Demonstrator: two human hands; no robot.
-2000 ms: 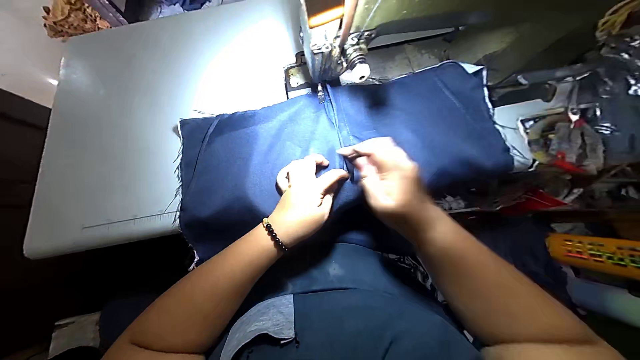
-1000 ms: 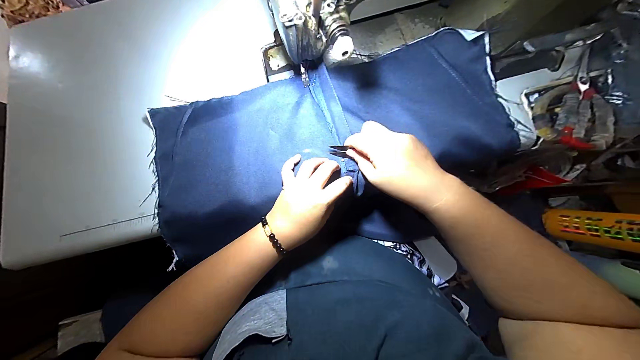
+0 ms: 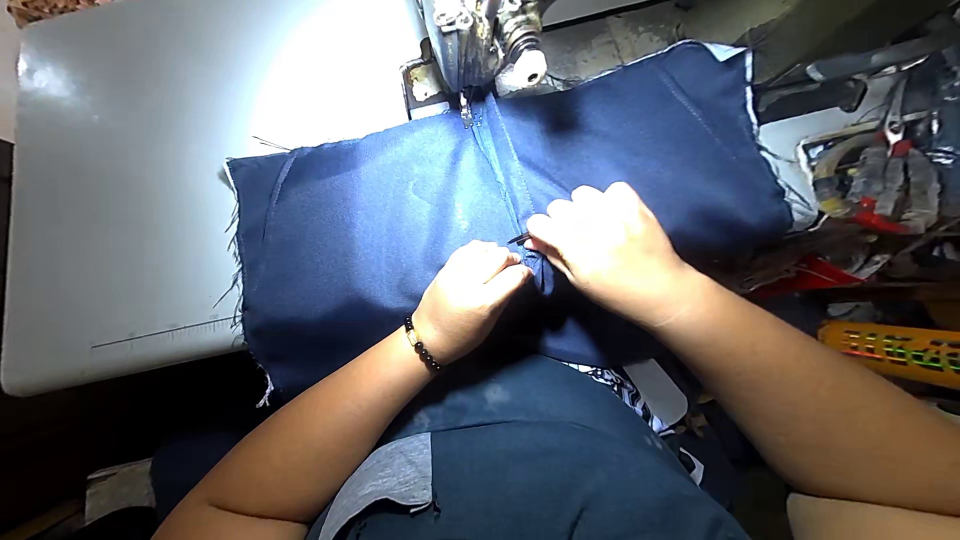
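Observation:
A navy blue fabric piece [image 3: 352,225] with frayed edges lies across the sewing machine bed and hangs toward my lap. Its middle seam runs up to the presser foot [image 3: 466,112] of the sewing machine [image 3: 480,45]. My left hand [image 3: 476,292], with a beaded bracelet at the wrist, pinches the fabric at the lower end of this seam. Right beside it, my right hand [image 3: 607,240] grips a small dark pointed tool [image 3: 519,239], whose tip points left over the seam. The rest of the tool is hidden in my fingers.
The white table top [image 3: 135,187] extends to the left, with a ruler scale marked near its front edge. At the right are pliers-like tools [image 3: 892,150] with red parts and an orange perforated plastic basket [image 3: 892,349]. Loose threads hang from the fabric's side edges.
Two seconds ago my right hand was blurred at the seam; now it is lower and holds the dark tool in plain sight. Both hands have come closer together since one second ago.

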